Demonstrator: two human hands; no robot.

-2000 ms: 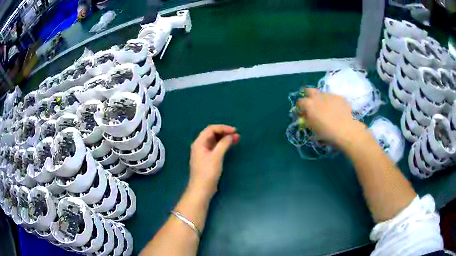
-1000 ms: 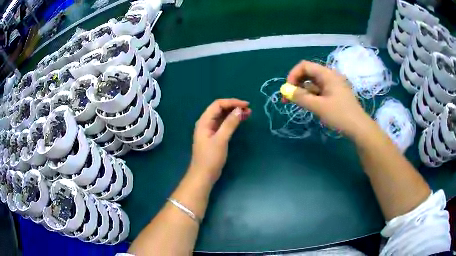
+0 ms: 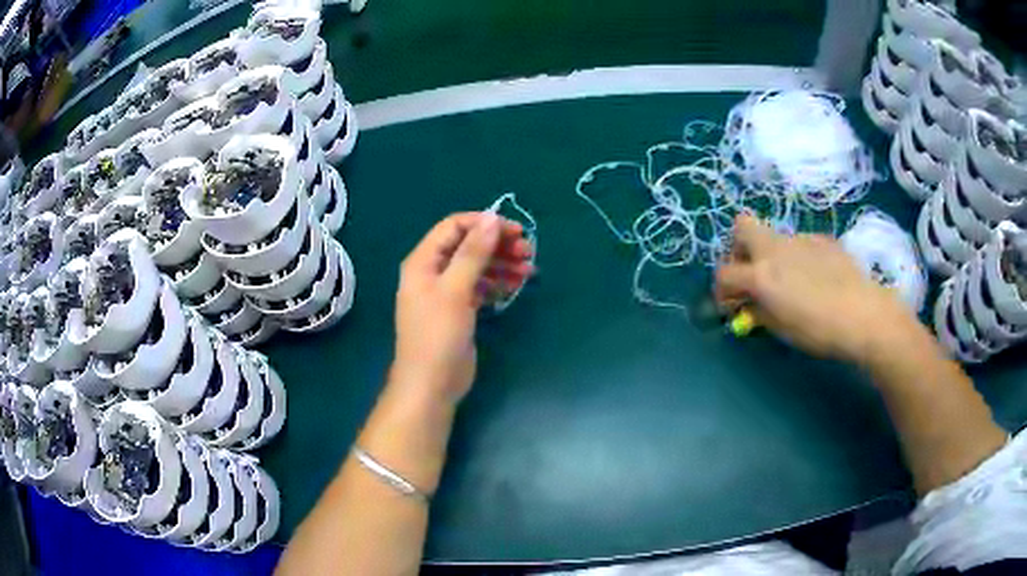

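My left hand (image 3: 445, 298) is left of centre, its thumb and fingers closed on a thin white sealing ring (image 3: 510, 203) that loops out past the fingertips. A tangled pile of loose sealing rings (image 3: 676, 203) lies on the green bench right of centre. My right hand (image 3: 805, 287) is blurred at the lower right side of this pile, fingers bent. A bright yellow patch (image 3: 741, 323) and a dark blur show by its fingertips; I cannot tell whether it holds anything.
Nested white rear covers (image 3: 146, 326) with boards inside fill the left side. More stacked covers (image 3: 957, 169) stand at the far right. A dense heap of white rings (image 3: 797, 141) and a smaller bundle (image 3: 884, 261) lie behind my right hand. A pale strip (image 3: 563, 88) crosses the bench.
The left hand has moved slightly left and now shows a ring in its fingers. The right hand has moved right and down. The tangled rings lie more spread out.
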